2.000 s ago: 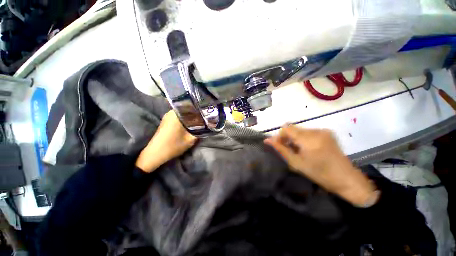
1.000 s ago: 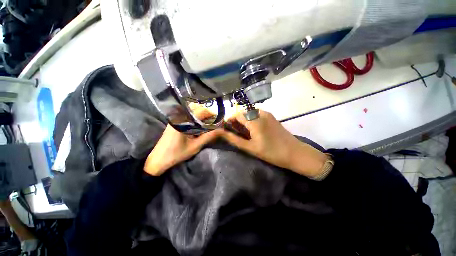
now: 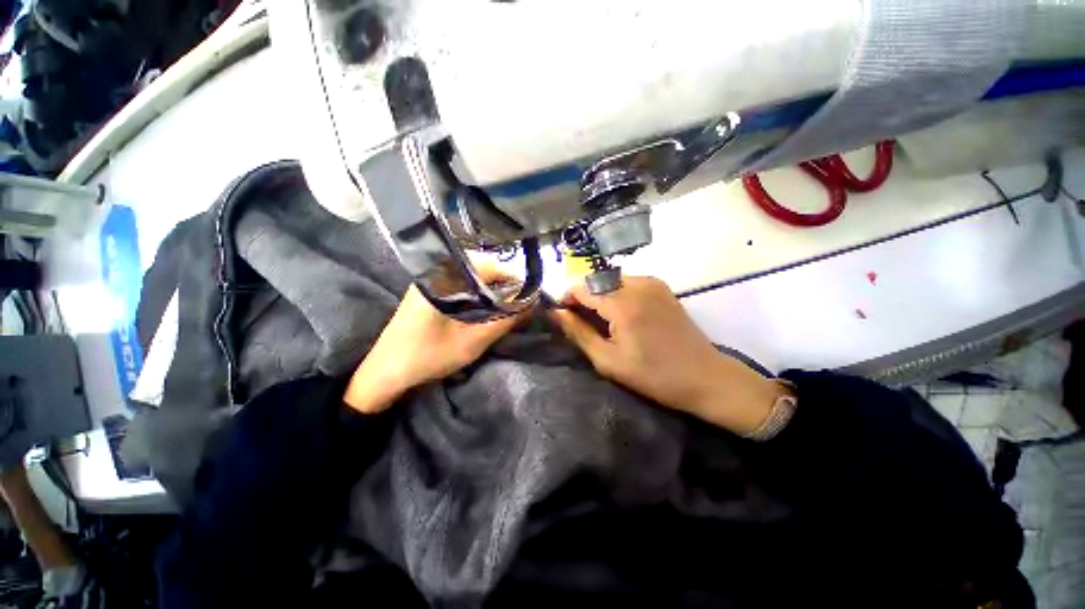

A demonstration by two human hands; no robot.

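A dark grey garment lies bunched from the table's left side, below the needle area, and down over the lap. The white sewing machine head stands above it. My left hand is left of the needle area, its fingertips on the garment edge, partly behind the machine's shiny metal loop. My right hand is just right of the needle, thumb and fingers pinching the garment edge. The fingertips of both hands are close together. The needle and the exact edge are hidden.
Red scissor handles lie under the machine arm. A light-blue strip is on the table at left. A grey trim runs along the table's front edge at right. Another person's arm shows at lower left.
My right hand has come left from the garment's right part to the needle area, beside my left hand. Over the last second both hands have barely moved; the view has shifted slightly.
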